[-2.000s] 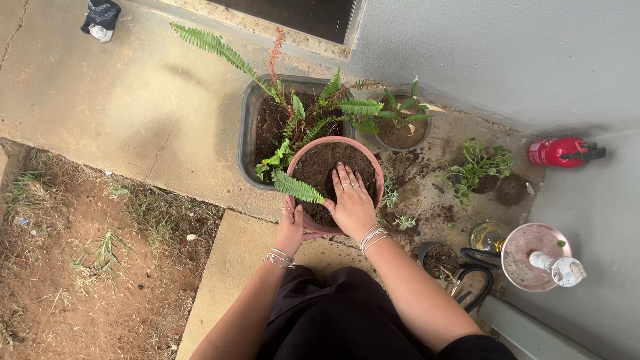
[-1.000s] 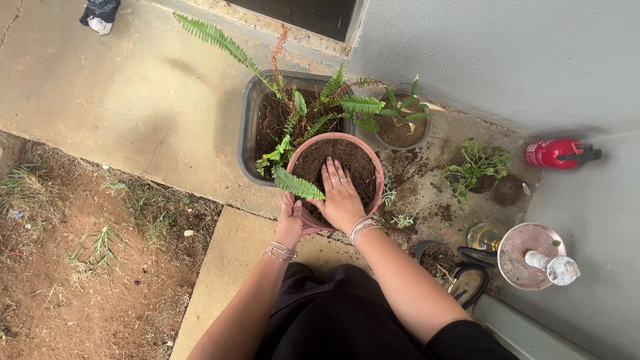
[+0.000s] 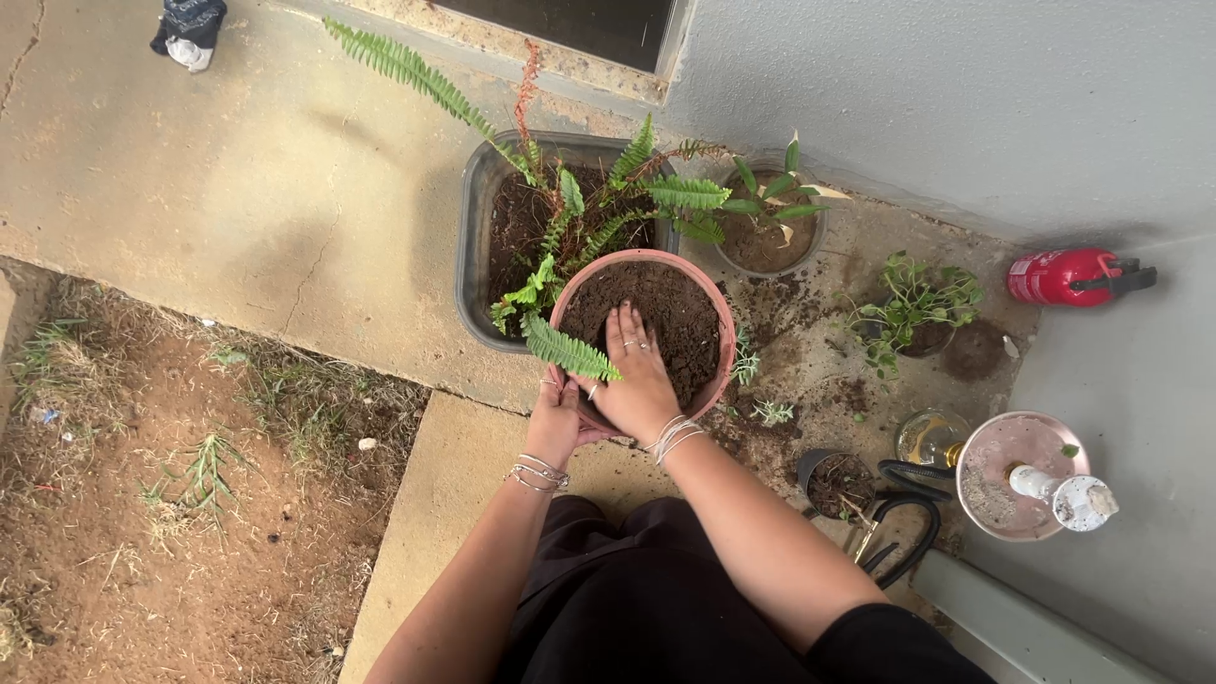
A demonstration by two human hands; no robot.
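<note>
A round terracotta-coloured pot (image 3: 727, 328) filled with dark soil (image 3: 689, 323) stands in front of me. My left hand (image 3: 556, 418) grips the pot's near left rim, its fingers partly hidden by the wall. Inside the pot, my right hand (image 3: 635, 375) lies palm down on the soil with its fingers extended, holding nothing. A fern frond (image 3: 573, 351) hangs over the pot's left edge, close to both hands. It belongs to a fern in a rectangular dark planter (image 3: 472, 256), just behind the pot.
Behind right are a potted leafy plant (image 3: 779, 204) and a small trailing plant (image 3: 917, 304). At the right stand a red fire extinguisher (image 3: 1064, 277), a glass-based hookah with a pink tray (image 3: 988, 475) and black hose, and a small dark pot (image 3: 836, 484). Loose soil and cuttings (image 3: 771, 412) lie nearby.
My right hand has shifted slightly over the soil, toward the near side of the pot. My left hand stays at the rim.
</note>
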